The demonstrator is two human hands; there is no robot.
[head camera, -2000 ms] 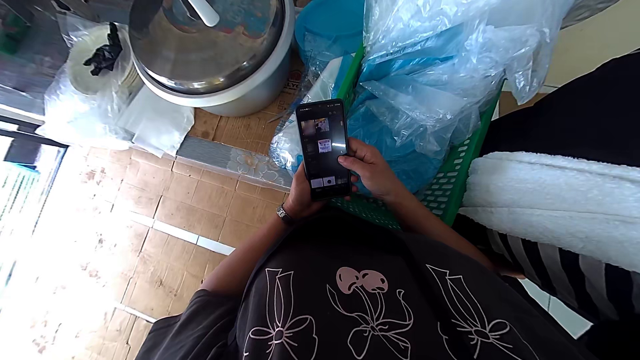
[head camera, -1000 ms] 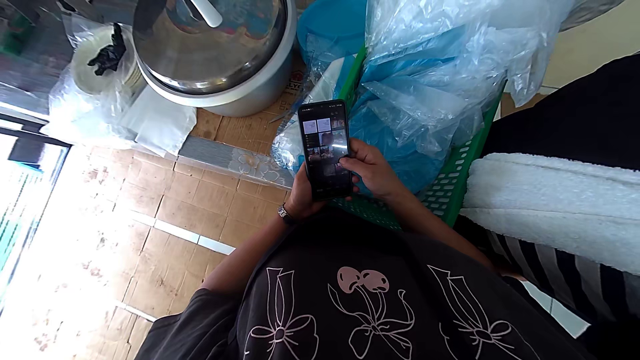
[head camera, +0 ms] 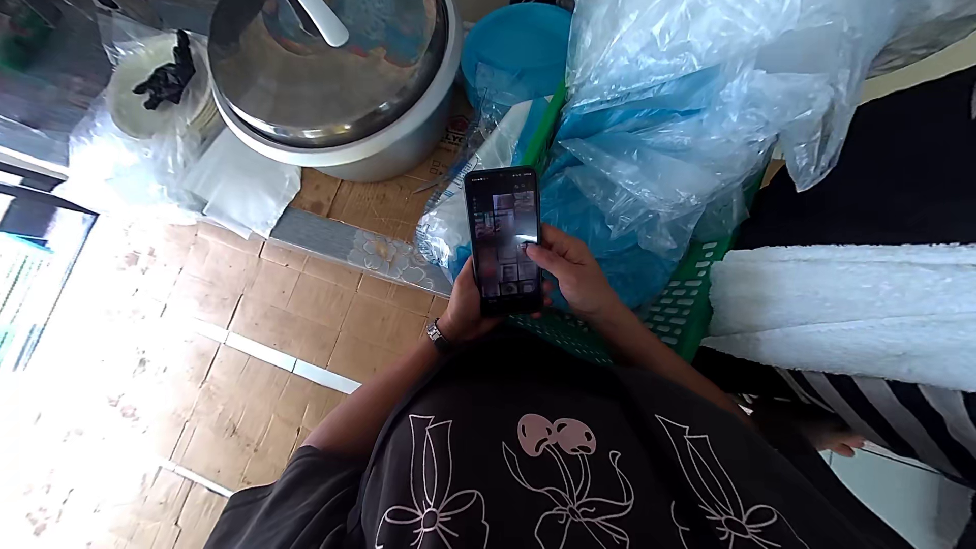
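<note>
A black smartphone [head camera: 505, 263] lies upright in my left hand [head camera: 463, 305], whose fingers wrap behind it from the left and below. A wristwatch [head camera: 437, 334] sits on that wrist. My right hand [head camera: 576, 276] is at the phone's right edge, its thumb over the lit screen, which shows rows of small pictures; the rest of its fingers are partly hidden. Just beyond the phone, a green plastic basket [head camera: 681, 305] holds crumpled clear and blue plastic bags [head camera: 648, 130].
At the upper left stands a large pot with a steel lid [head camera: 343, 99], near a blue plastic basin [head camera: 518, 46]. A black glove [head camera: 169, 72] lies on stacked pale round things in plastic. Flattened cardboard [head camera: 297, 305] covers the floor. A white towel [head camera: 839, 313] is at the right, beside dark cloth.
The pictures on the phone's screen have changed. Both hands hold about the same place on the phone.
</note>
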